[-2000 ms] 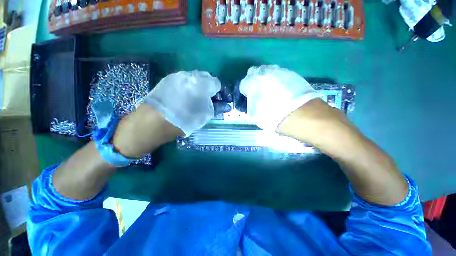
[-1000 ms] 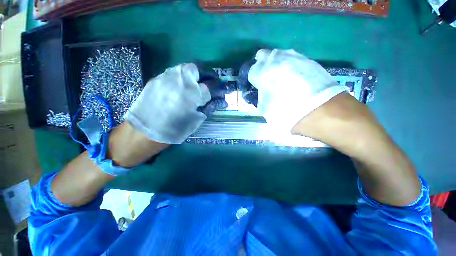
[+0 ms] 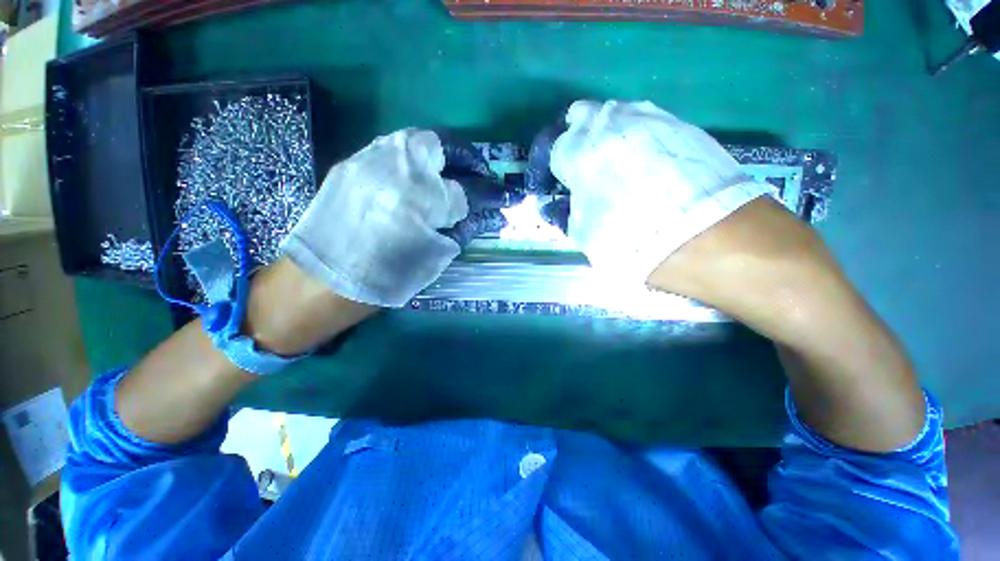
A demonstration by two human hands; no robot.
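The assembly fixture, a long dark speckled plate, lies on the green mat. The ribbed silver heatsink lies along its near side, partly washed out by glare. My left hand, in a white glove with dark fingertips, is over the left part of the fixture. My right hand, gloved the same, is over its middle. The fingertips of both hands point at each other over the fixture, with a small gap between them. Whether they pinch any small part cannot be made out.
A black bin full of silver screws stands at the left, beside a black tray with a few screws. Orange-red component boards lie at the far edge. The dark tip of a tool shows at the far right. A blue strap is on my left wrist.
The view has shifted, so the boards sit higher in the picture and the fixture further right. Both hands stay over the fixture, with their fingertips slightly changed in pose.
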